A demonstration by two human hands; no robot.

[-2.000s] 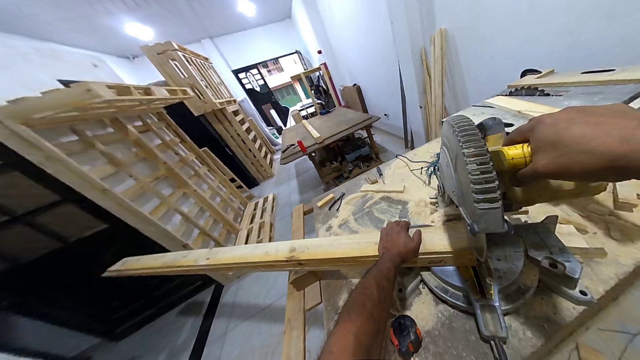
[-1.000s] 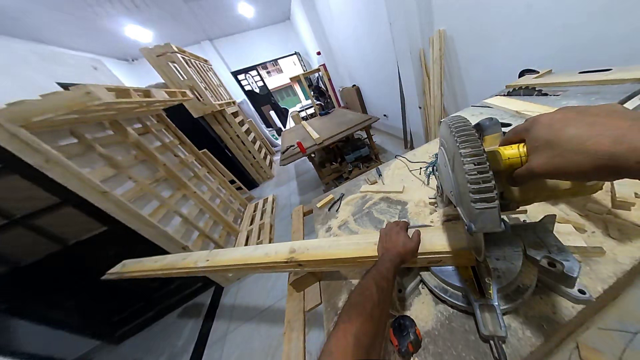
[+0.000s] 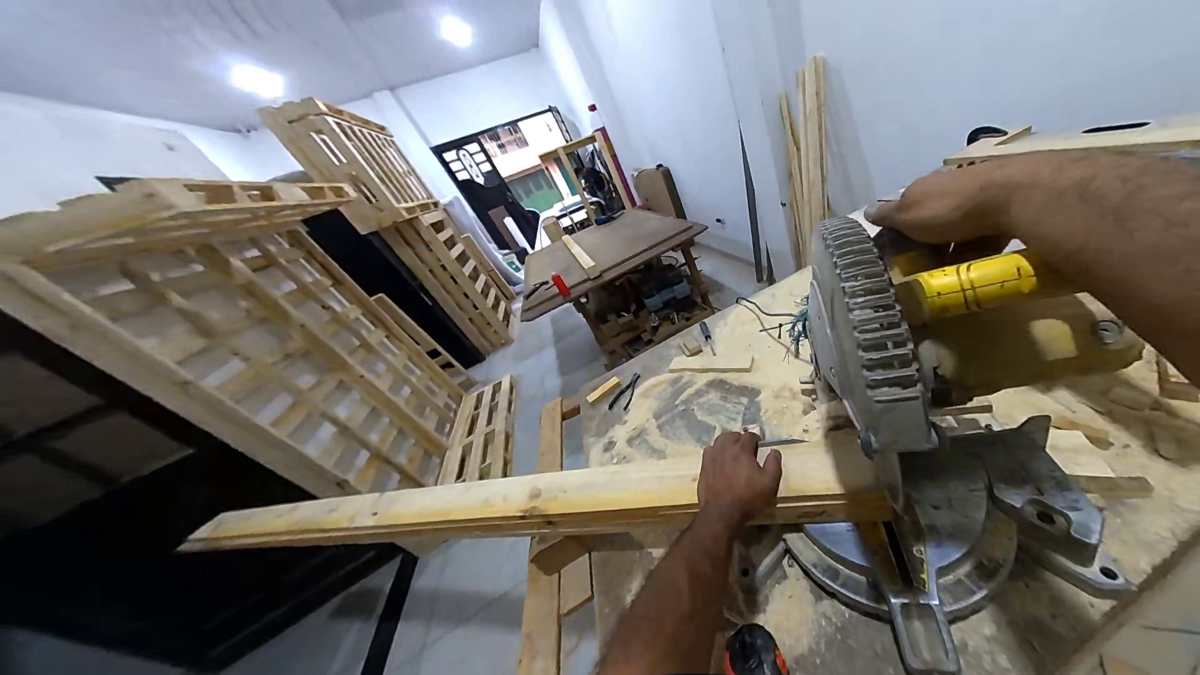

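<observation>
My left hand [image 3: 739, 478] grips a long pale wooden board [image 3: 450, 502] that lies across the base of a miter saw [image 3: 867, 337]. The board's right end is under the saw head, beside the blade guard, and its left end reaches out past the bench. My right hand [image 3: 937, 211] is at the saw head, above the yellow motor housing [image 3: 975, 286]; its fingers are partly hidden, so its hold on the handle cannot be told. The metal saw base [image 3: 947, 553] stands on the bench below.
Sawdust, pliers [image 3: 623, 392], a screwdriver [image 3: 707, 337] and wood offcuts [image 3: 711, 364] lie on the bench. An orange-and-black tool [image 3: 755, 650] is at the near edge. Wooden pallets [image 3: 281, 328] stand left; a brown table [image 3: 619, 248] is behind; slats [image 3: 806, 159] lean on the wall.
My right hand has shifted from the saw's yellow part, where it was closed, to the upper back of the saw head. My left hand and the board have not plainly moved.
</observation>
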